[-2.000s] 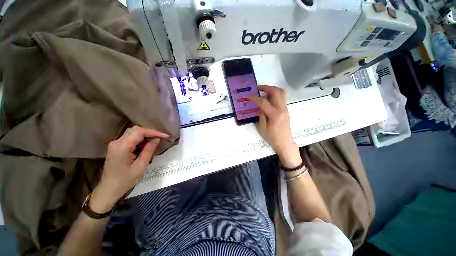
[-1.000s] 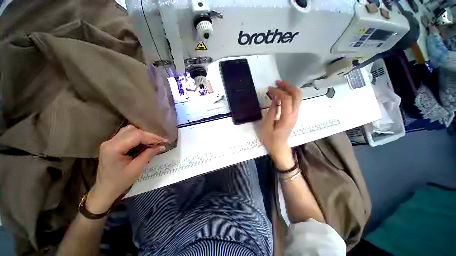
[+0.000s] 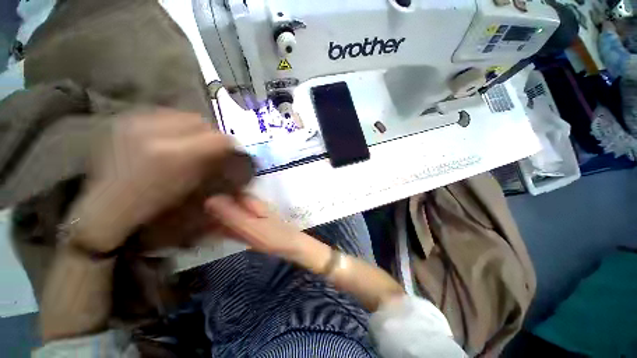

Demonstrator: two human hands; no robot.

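Note:
The brown garment fabric [image 3: 133, 63] is bunched at the left of the machine and hangs over the table's front edge. My left hand [image 3: 154, 168] is blurred over the fabric, left of the needle area; its fingers are too blurred to tell its grip. My right hand [image 3: 255, 224] reaches left across the table's front edge to the fabric, fingers stretched, also blurred; whether it pinches cloth cannot be told. The presser foot and needle [image 3: 272, 119] stand under violet-white light, with no cloth seen under them. The smartphone [image 3: 339, 124] lies on the machine bed with a dark screen.
The white sewing machine [image 3: 419, 35] stands behind the table [image 3: 419, 171], whose front edge has a printed ruler. A small brown item [image 3: 380, 126] lies right of the phone. More brown cloth [image 3: 475, 259] hangs at the lap's right. A white bin [image 3: 552, 171] stands at right.
My right hand has left the phone's side and moved left to the fabric. My left hand has risen, and the fabric has shifted away from the needle area. The phone screen went from lit to dark.

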